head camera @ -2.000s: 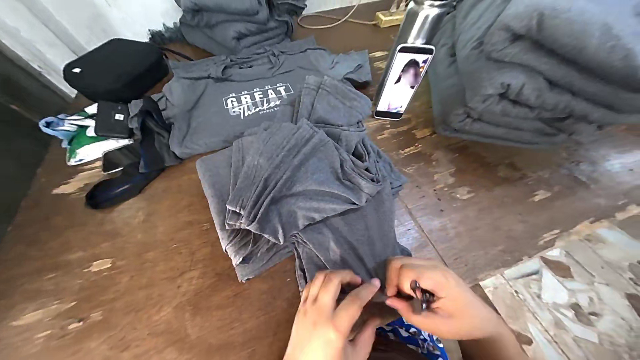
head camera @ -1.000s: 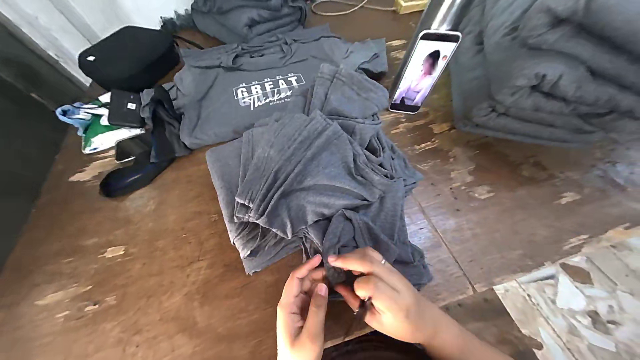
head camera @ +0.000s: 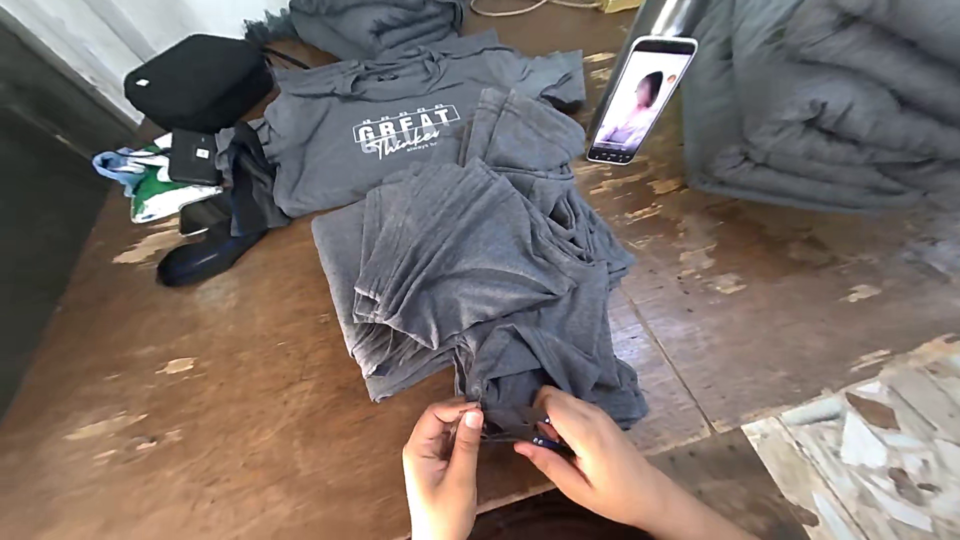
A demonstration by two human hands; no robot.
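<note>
A pile of grey knit garments lies folded and rumpled at the middle of the wooden table, its near end hanging toward me. My left hand pinches the edge of the lowest grey cloth between thumb and index finger. Close on its right, my right hand holds a small dark cutting tool, apparently thread snips, against the same cloth. The tips of the tool are hard to make out against the fabric. Behind the pile a grey T-shirt with white lettering lies spread flat.
A smartphone leans on a metal bottle at the back right, beside a thick stack of grey cloth. At the back left are a black case, a small black box and a dark oblong object.
The near end of the cloth has been turned and bunched between my hands. The dark tool in my right hand now points left toward my left fingertips.
</note>
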